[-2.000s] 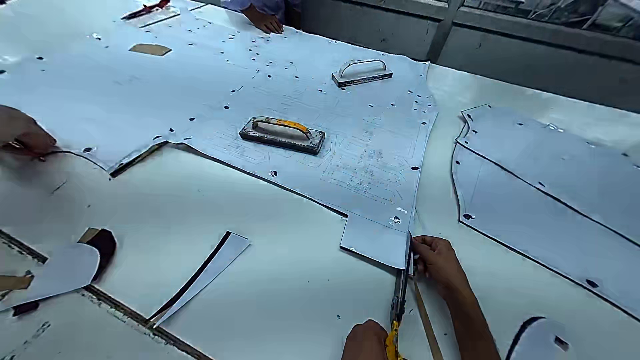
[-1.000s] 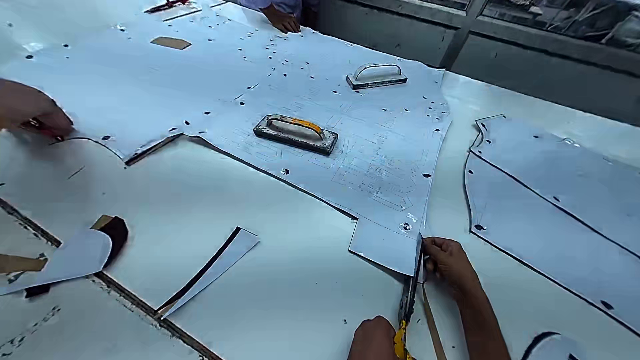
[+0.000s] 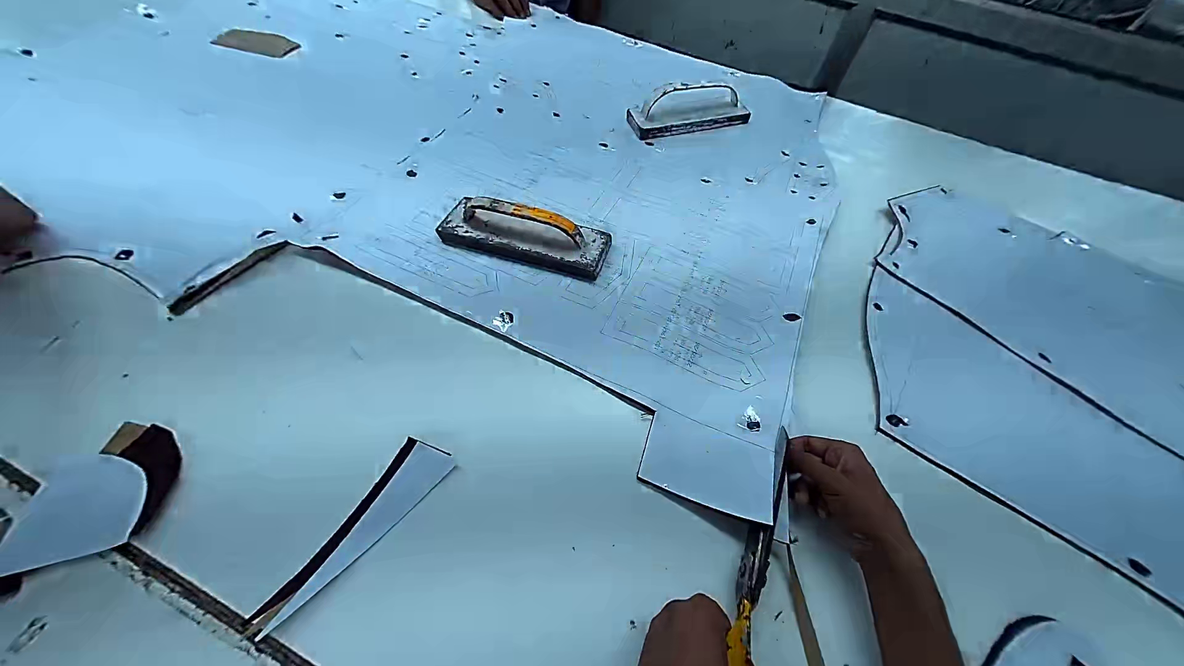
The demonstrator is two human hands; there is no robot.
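At the lower right of a large marked white paper sheet (image 3: 592, 185), my left hand (image 3: 686, 631) grips scissors with yellow handles (image 3: 742, 629). Their dark blades point up along the sheet's right edge, partly hidden by the paper corner. Just right of the blades, my right hand (image 3: 837, 486) pinches the edge of the sheet and layers under it. A narrow tan strip (image 3: 803, 606) hangs down between the scissors and my right forearm. Two block weights with handles rest on the sheet, one with a partly orange handle (image 3: 523, 236), the other pale (image 3: 689, 109).
Cut pattern pieces (image 3: 1017, 351) lie on the right. A narrow cut piece (image 3: 370, 536) and a curved piece (image 3: 74, 518) are at the lower left. Another person's hand (image 3: 14, 222) is at the far left, and one (image 3: 504, 7) touches the sheet's far edge.
My hands and the scissors stay at the same corner of the sheet. The view has shifted, and less of the other person's hand at the far left shows.
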